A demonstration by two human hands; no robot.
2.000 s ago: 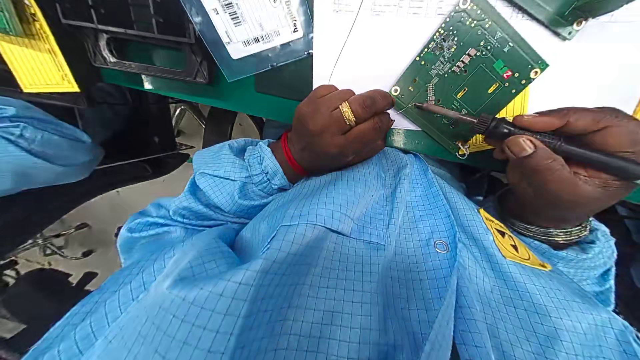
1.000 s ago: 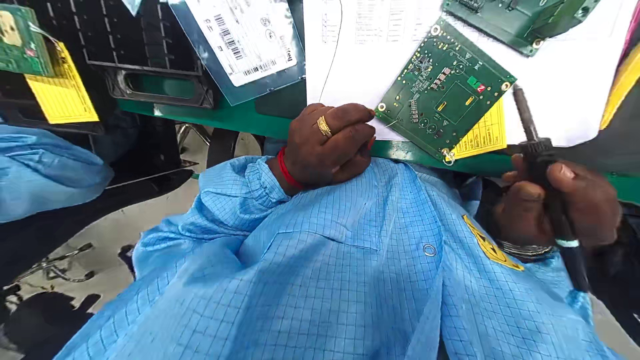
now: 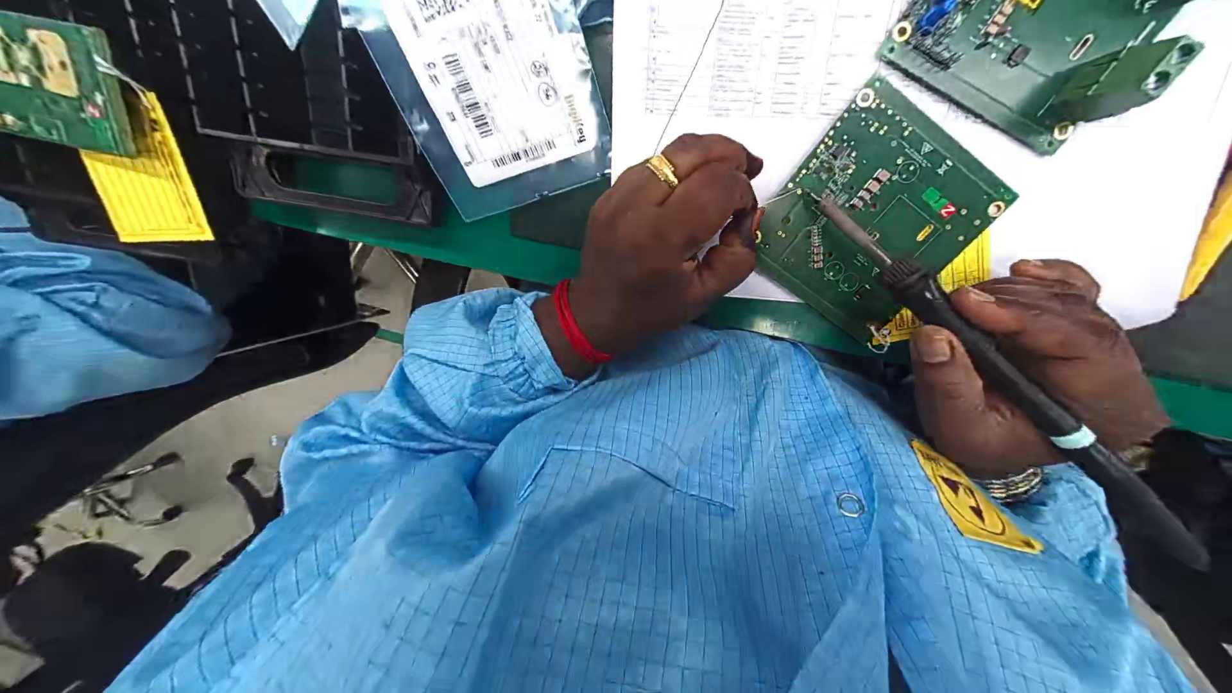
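A soldering iron [image 3: 1001, 366] with a black handle is held in my right hand [image 3: 1044, 371], its tip resting on or just over the upper left part of a green printed circuit board [image 3: 881, 217]. My left hand [image 3: 674, 226] is at the board's left corner, thumb and forefinger pinched on a thin solder wire [image 3: 784, 195] that reaches toward the iron's tip. The board lies tilted on printed paper sheets [image 3: 751, 87], with a yellow tag [image 3: 965, 265] tied to its lower corner and partly beneath it. Whether tip and wire touch is too small to tell.
A second circuit board with components [image 3: 1030, 67] lies at the upper right. Left of the papers is a labelled plastic bag [image 3: 510, 96], beside a black rack [image 3: 332, 183]. Another board [image 3: 67, 87] with a yellow tag is at far left, above a person's blue sleeve [image 3: 87, 308].
The iron's tip has come back from the board's right corner to its upper left part. My left hand has opened from a loose fist into a pinch at the board's left corner.
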